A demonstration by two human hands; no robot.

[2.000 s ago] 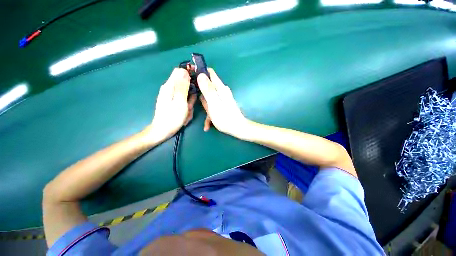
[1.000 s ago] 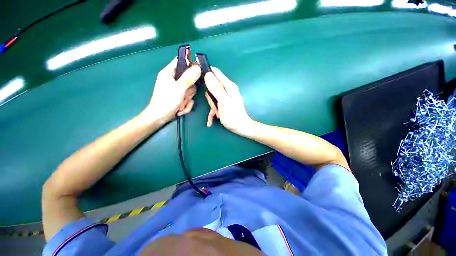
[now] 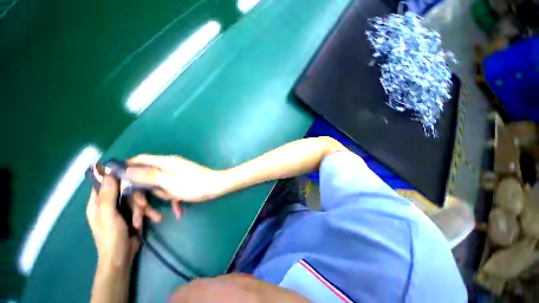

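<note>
My left hand (image 3: 109, 222) holds a black battery clamp (image 3: 96, 171) near the left edge of the view, over the green bench. Its copper-coloured tip shows beside my left thumb. My right hand (image 3: 171, 177) touches the clamp from the right, fingers bent around a dark handle part; the hands hide most of the clamp. A small silver glint shows between the hands, too blurred to name. A black cable lead (image 3: 162, 257) runs from the clamp toward my body; its far end is hidden.
The black tray (image 3: 348, 89) lies at the upper right with a tangled pile of silver springs (image 3: 414, 65). Blue bins (image 3: 517, 77) and brown bundles (image 3: 508, 204) stand at the far right. A dark object lies at the left edge on the darker green surface.
The view has turned to the right, so the tray is nearer the middle and the hands lie at the left. The two black parts, apart before, are now close together in my hands.
</note>
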